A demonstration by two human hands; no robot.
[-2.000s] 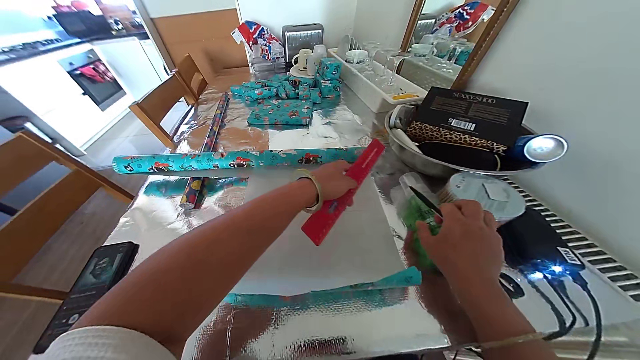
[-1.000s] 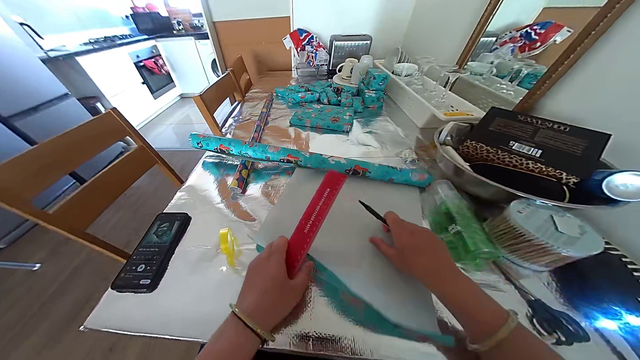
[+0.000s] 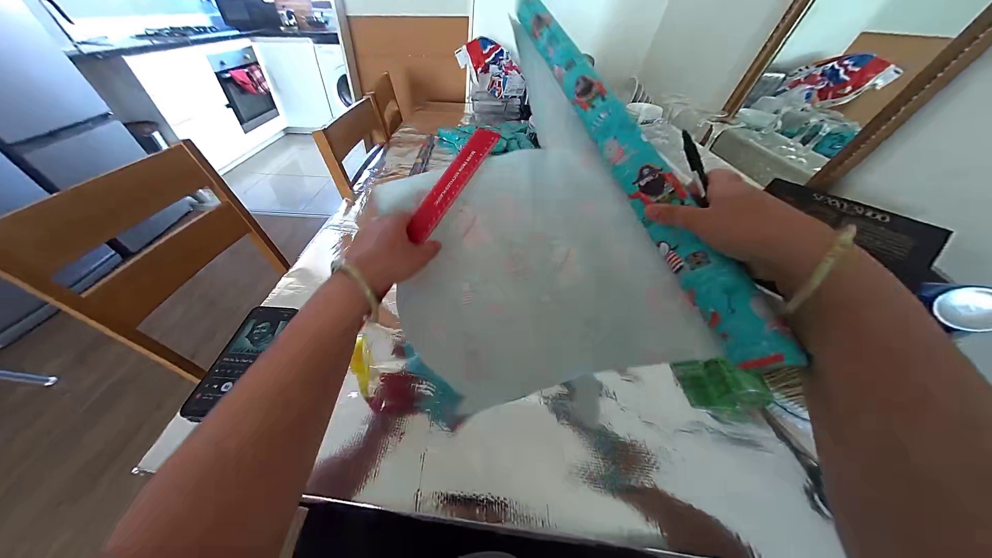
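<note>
A roll of teal patterned wrapping paper point(image 3: 651, 178) is raised and tilted above the table, its loose sheet point(image 3: 535, 287) hanging off to the left with the pale back towards me. My right hand point(image 3: 736, 213) grips the roll and also has a black pen point(image 3: 694, 163) between its fingers. In my left hand point(image 3: 391, 252) are a red plastic ruler point(image 3: 457, 182) and, apparently, the left edge of the sheet. Beneath lies the table's shiny silver covering point(image 3: 620, 449).
A phone point(image 3: 236, 356) lies at the table's left edge, near a wooden chair point(image 3: 139, 256). Yellow tape point(image 3: 361, 364) is by my left forearm. Right of the sheet are a green item in clear plastic point(image 3: 721, 387), a black box point(image 3: 860, 225) and a can point(image 3: 961, 306).
The roll, lying across the table a second ago, is now lifted and tilted in my right hand. The sheet has come up with it, and my left hand has raised the ruler.
</note>
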